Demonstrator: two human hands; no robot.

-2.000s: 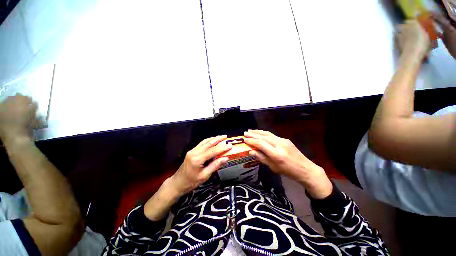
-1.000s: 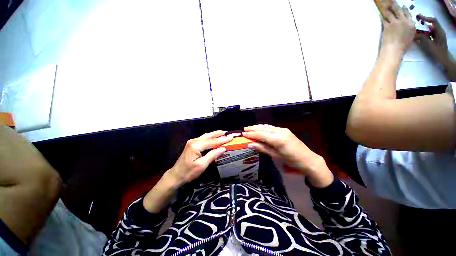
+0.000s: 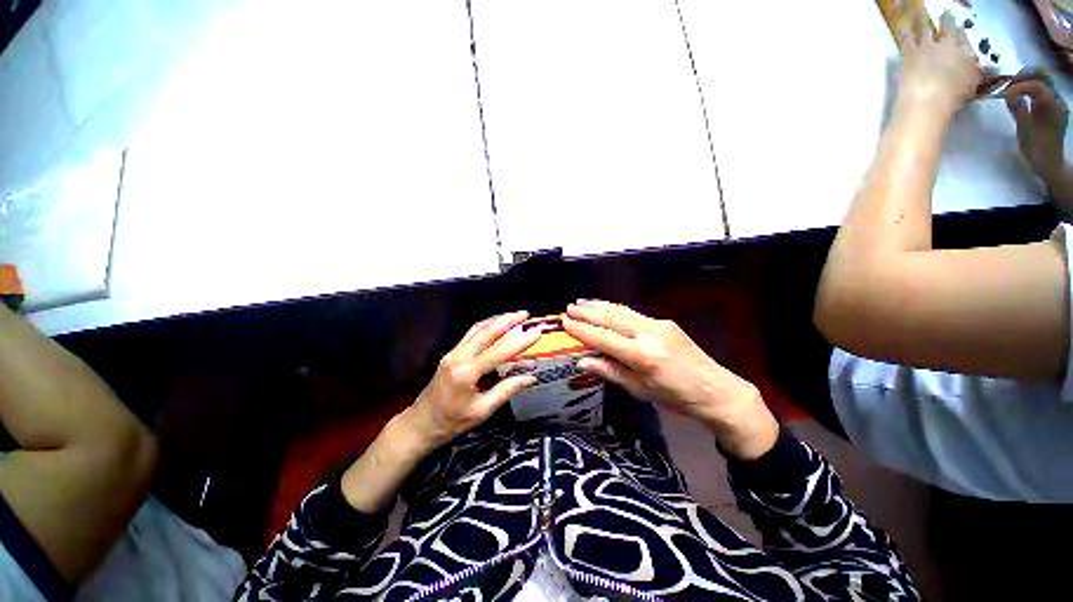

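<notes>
A printed carton (image 3: 558, 398) stands upright in my lap, below the table edge. Its front is white with printed pictures and its top is orange. A black hang tab (image 3: 544, 326) shows at the top of the carton, partly covered by my fingers. My left hand (image 3: 477, 374) holds the carton's top from the left, fingers on the top and thumb in front. My right hand (image 3: 647, 359) holds it from the right in the same way. The carton's sides and back are hidden.
The white table (image 3: 353, 153) lies ahead, with seams running away from me. A clear plastic bag (image 3: 59, 229) lies at its left. A neighbour's arm (image 3: 71, 412) is at the left. Another person's arms (image 3: 877, 276) reach onto the table at the right, near small dark pieces.
My hands stay on the carton's top with small finger shifts. The right neighbour's hands moved inward and one has moved off the dark pieces. The left neighbour's hand has left view.
</notes>
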